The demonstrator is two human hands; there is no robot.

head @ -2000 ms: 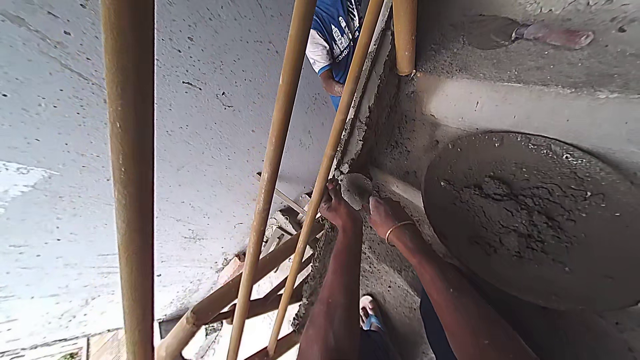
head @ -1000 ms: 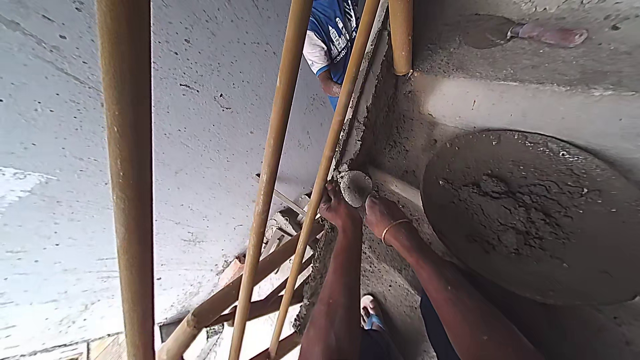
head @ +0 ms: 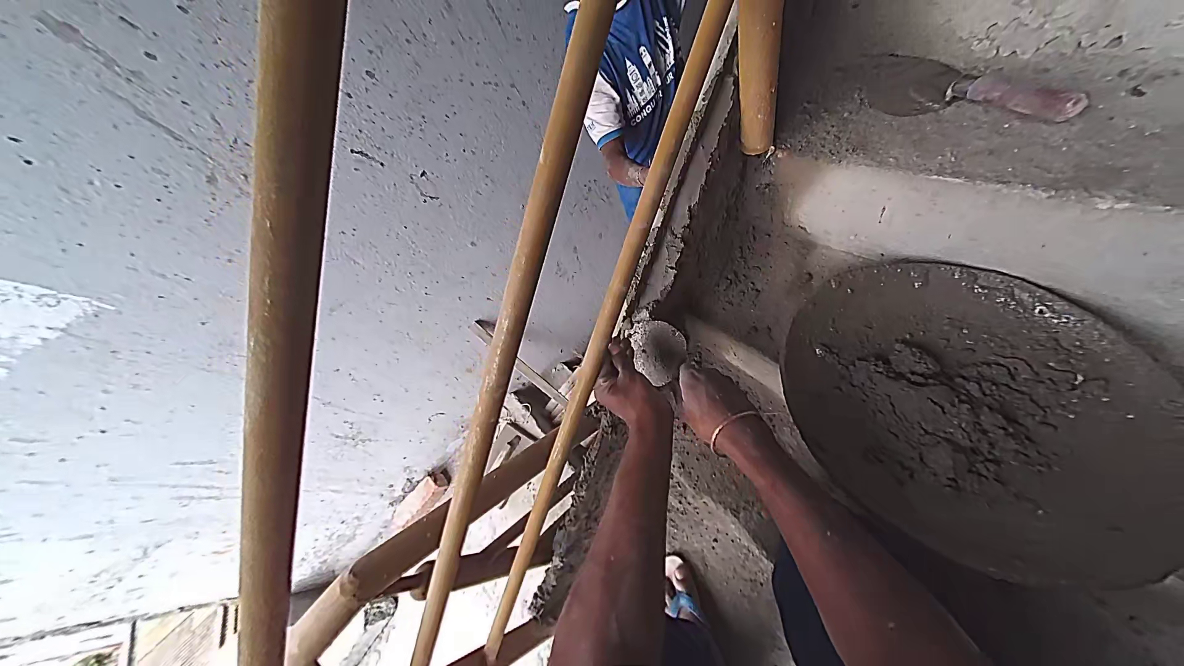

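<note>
A small round trowel blade (head: 659, 352) with mortar on it lies against the rough edge of the concrete steps, at the foot of a thin pole. My right hand (head: 714, 403) is closed at the blade's near side; the handle is hidden in it. My left hand (head: 631, 384) is beside the blade on the left, its fingers at the pole and the mortar edge; whether it grips anything is unclear. To the right of my hands rests a wide round pan (head: 1091, 518) with wet grey mortar (head: 962, 398) in it.
Yellowish poles (head: 532, 250) stand along the left side of the steps, before a grey plastered wall (head: 416, 185). Another trowel (head: 1017, 97) with a reddish handle lies on the upper step. A person in a blue shirt (head: 643, 83) is beyond the poles. Wooden beams (head: 462, 518) cross below.
The trowel blade between my hands has turned, showing more of its round face than two seconds ago. Both hands have stayed close to the same edge.
</note>
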